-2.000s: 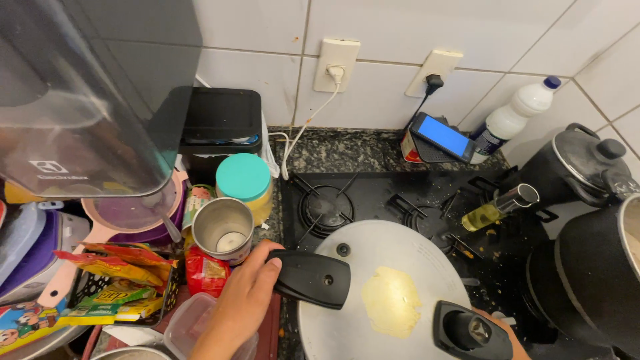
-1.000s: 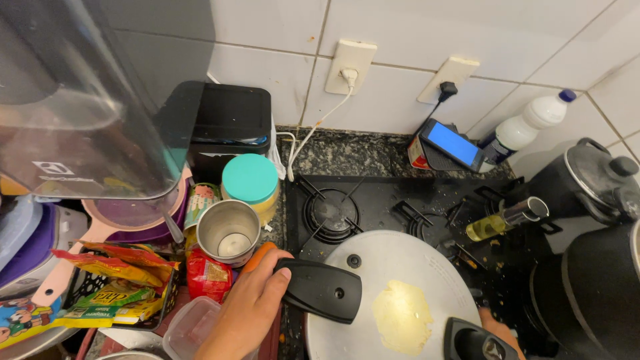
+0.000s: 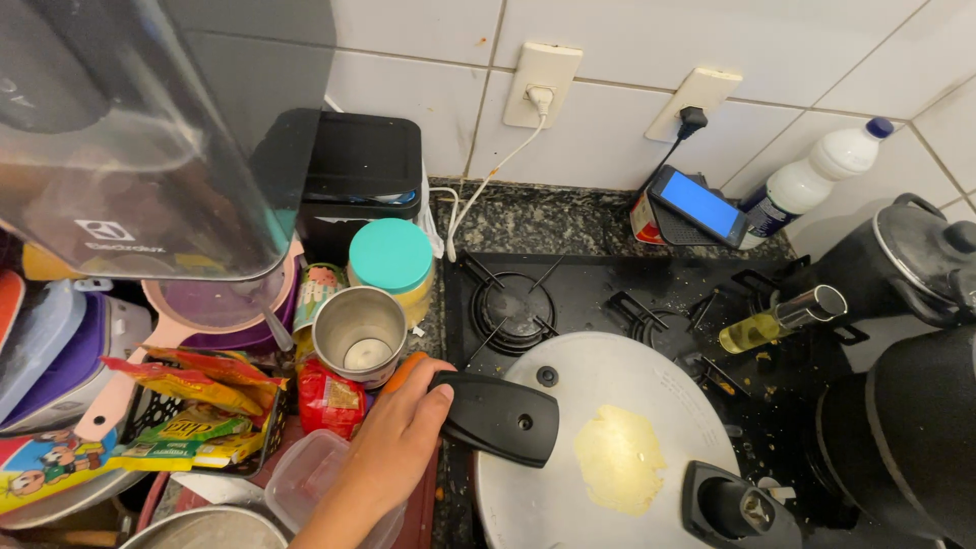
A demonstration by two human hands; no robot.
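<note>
An aluminium pressure cooker lid (image 3: 557,427) lies over the front of the black gas stove, with a yellowish patch (image 3: 619,457) on its top. My left hand (image 3: 404,435) is closed around the end of the lid's black handle (image 3: 499,415), and something orange shows beside the fingers. The black valve-side fitting (image 3: 736,507) is at the lid's lower right. My right hand is out of sight now. Close to my left hand stand a steel cup (image 3: 360,335), a red packet (image 3: 332,400) and a clear plastic container (image 3: 309,476).
A jar with a teal lid (image 3: 391,255) stands behind the cup. An oil bottle (image 3: 781,319) is on the stove, with black pots (image 3: 907,427) at right. A phone (image 3: 703,204) and a white bottle (image 3: 820,179) are at the back. Seasoning packets (image 3: 194,427) fill a basket at left.
My right hand, earlier at the lid's lower right beside the black fitting, is no longer visible. My left hand stays on the handle.
</note>
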